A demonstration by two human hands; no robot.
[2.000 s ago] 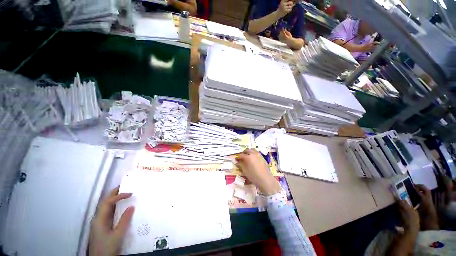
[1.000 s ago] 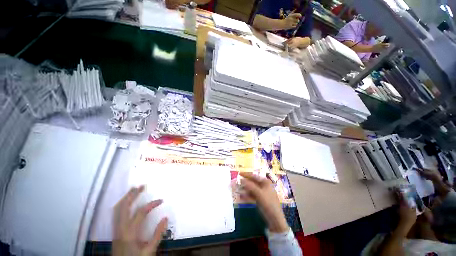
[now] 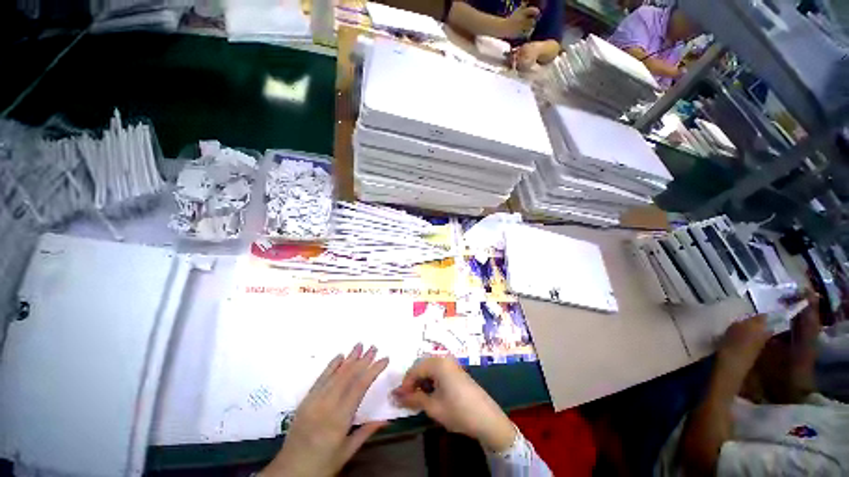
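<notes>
A flat white housing [image 3: 270, 345] lies in front of me, over the near edge of the printed colour sheet [image 3: 493, 321]. My left hand [image 3: 337, 410] lies flat on the housing near its front edge, fingers extended, gripping nothing. My right hand [image 3: 437, 391] is at the housing's right front part, thumb and fingertips pinched together. Whether a small part sits between them cannot be told. Thin white sticks [image 3: 372, 244] lie fanned beyond the housing. Small white pieces lie at its right [image 3: 445, 328].
Two clear bins [image 3: 298, 197] hold small white fittings. Tall housing stacks [image 3: 447, 112] stand beyond. More housings [image 3: 84, 345] lie at left, one [image 3: 561, 267] on tan cardboard [image 3: 596, 363]. Bundled sticks [image 3: 126, 168] stand at left. Another person's hands [image 3: 745, 340] are at right.
My left hand has moved right across the housing and flattened. My right hand went from the sticks to the small pieces, then down to the housing's front right. The view has shifted slightly.
</notes>
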